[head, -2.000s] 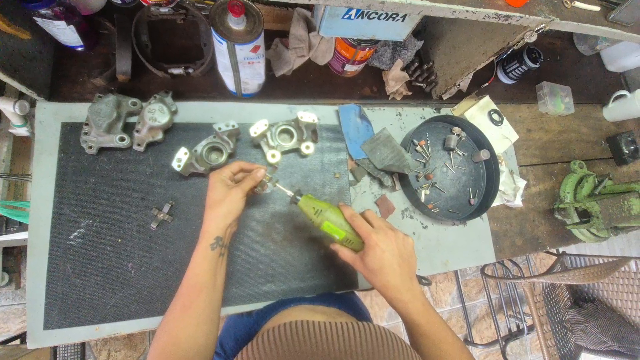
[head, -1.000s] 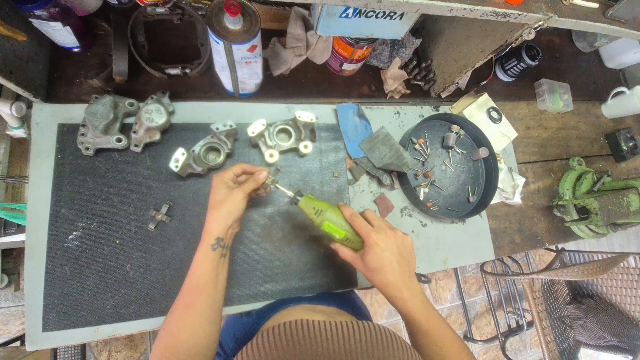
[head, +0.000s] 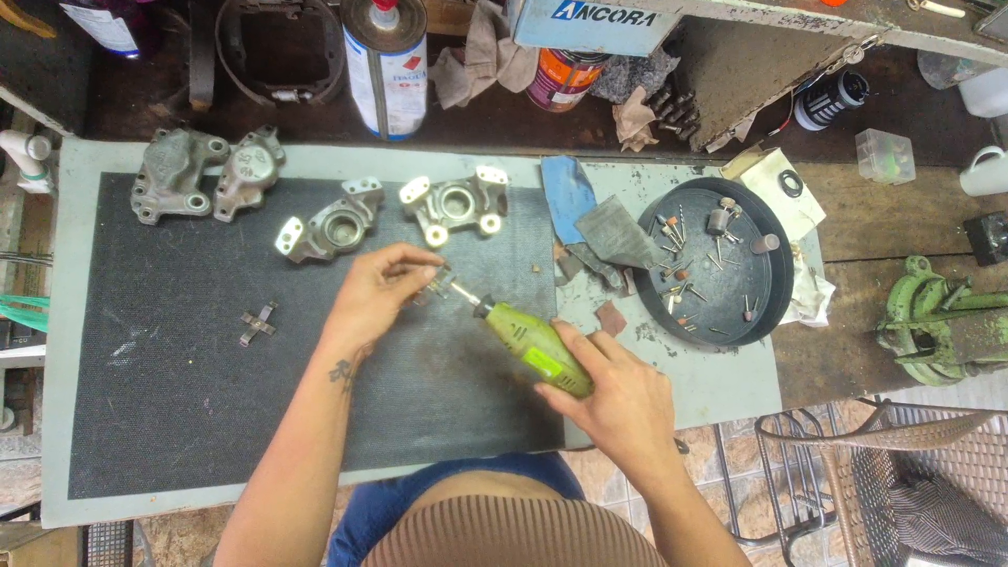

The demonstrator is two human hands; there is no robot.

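Observation:
My right hand [head: 618, 390] grips a green rotary tool [head: 535, 350], its tip pointing up and left. Between the fingers of my left hand [head: 386, 291] is a small metal clip [head: 439, 282], right at the tool's tip; whether they touch I cannot tell. A similar cross-shaped metal clip [head: 257, 324] lies on the black mat [head: 197, 409] to the left. Beyond my hands rest metal caliper halves, one at the middle [head: 455, 203] and one left of it [head: 335, 224]. Two more caliper castings, a larger [head: 175, 173] and a smaller [head: 249, 169], sit at the upper left.
A round black tray [head: 657, 307] holds several rotary bits. Abrasive sheets, one blue [head: 568, 197] and one grey [head: 618, 232], lie left of it. A green vise [head: 937, 323] stands at the right. A metal can [head: 386, 71] and a blue box [head: 591, 24] line the back.

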